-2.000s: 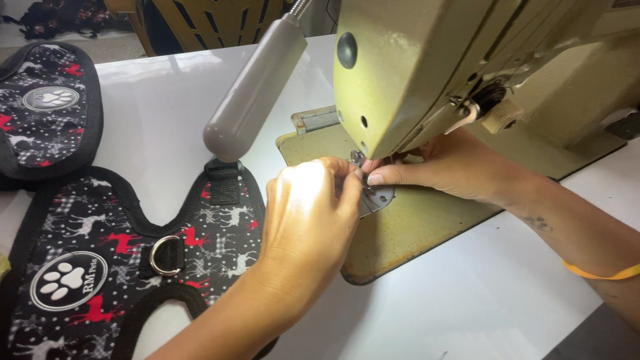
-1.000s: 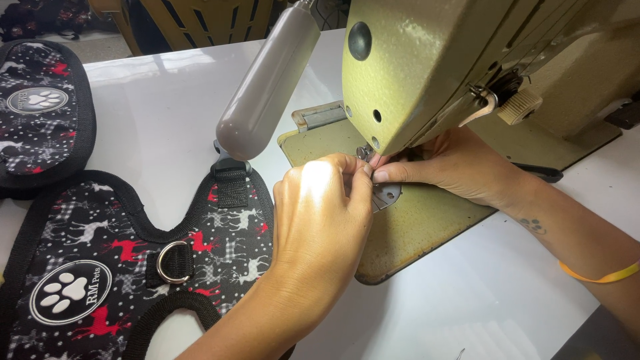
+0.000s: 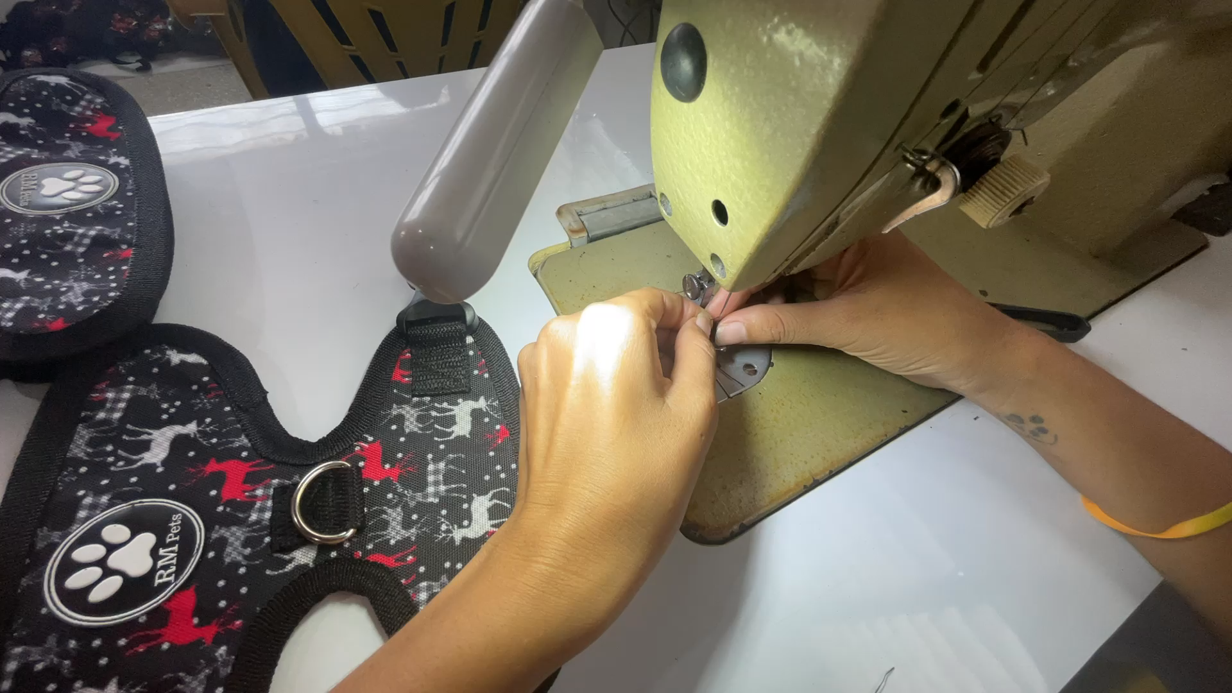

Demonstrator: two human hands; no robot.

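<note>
Under the head of an industrial sewing machine [image 3: 770,125], the fingertips of both hands meet close to the presser foot [image 3: 695,283]. My left hand [image 3: 616,404] has thumb and forefinger pinched together, brightly lit on its back. My right hand [image 3: 837,322] reaches in from the right, its thumb and forefinger beside the left fingertips. What lies between the fingers is too small and hidden to tell. Below the fingertips shows the metal needle plate [image 3: 746,371]. Left of my left hand lies a pet harness [image 3: 385,481] in black reindeer-print fabric with a metal D-ring [image 3: 325,502].
A second reindeer-print piece [image 3: 77,212] lies at the far left of the white table [image 3: 279,221]. A grey rounded lamp [image 3: 491,164] hangs over the table, left of the machine. A thread tension knob [image 3: 1004,191] juts from the machine head. Behind the table stands a yellowish slatted chair [image 3: 385,43].
Both hands stay at the presser foot with fingertips close together throughout. No other thing has plainly moved.
</note>
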